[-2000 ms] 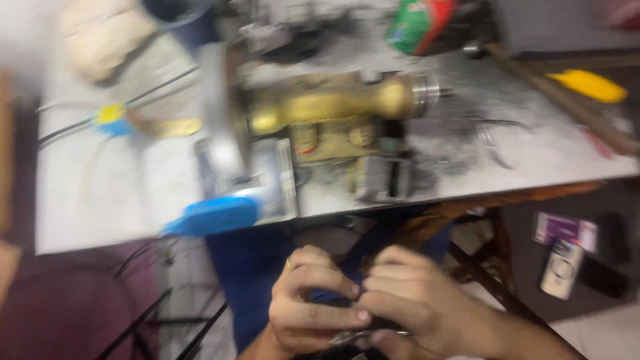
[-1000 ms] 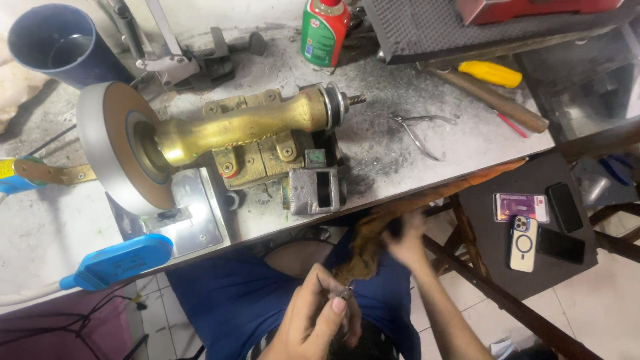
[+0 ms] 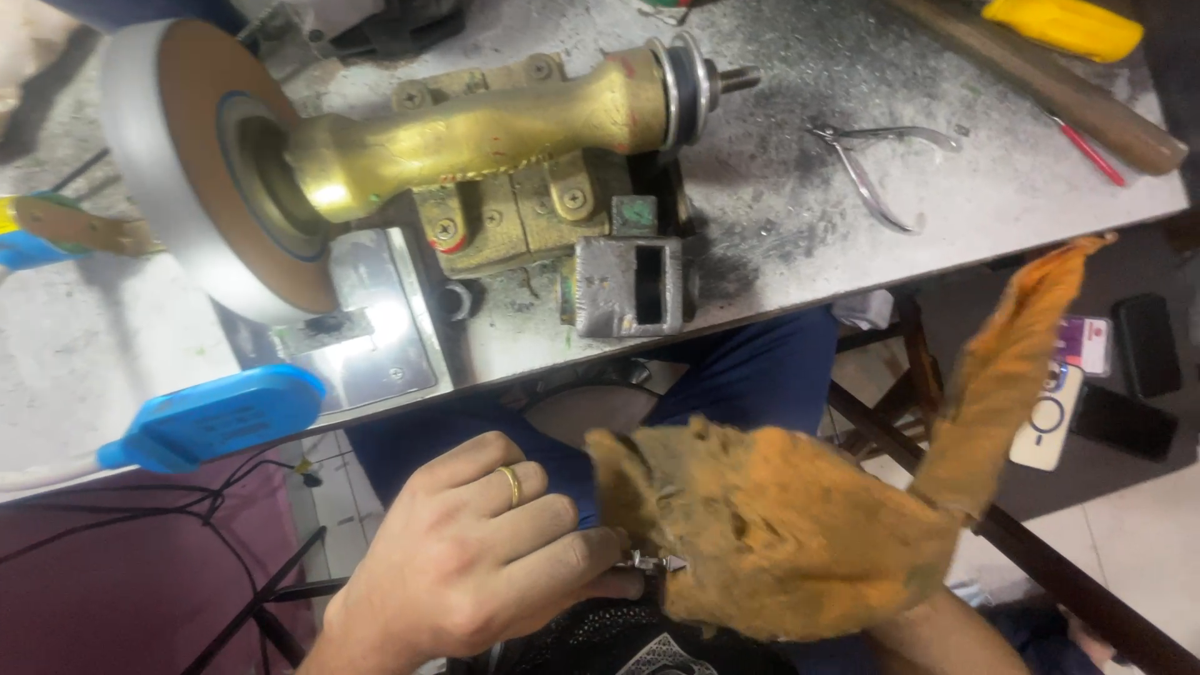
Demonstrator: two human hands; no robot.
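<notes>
Low in the middle, my left hand (image 3: 497, 553), with a gold-coloured ring on one finger, pinches a small shiny metal piece (image 3: 652, 562) whose pointed tip touches a worn orange-brown cloth (image 3: 797, 525). That cloth covers my right hand, so only the forearm (image 3: 956, 637) shows at the lower right; the cloth's twisted end reaches up to the table edge. Above, on the table, stands a bench grinding machine with a brass-coloured body (image 3: 487, 127) and a large round wheel (image 3: 187, 169) at its left end.
A blue plastic device (image 3: 225, 417) on a cable lies at the table's front edge (image 3: 750, 319). Metal nippers (image 3: 872, 169), a wooden handle (image 3: 1059, 94) and a yellow object (image 3: 1069, 26) lie to the right. Phones, one white (image 3: 1048, 412), rest on a dark surface below.
The cloth, earlier hanging at the table edge, is now over my right hand. That hand has come back from the table edge to beside my left hand. The view has moved closer to the table.
</notes>
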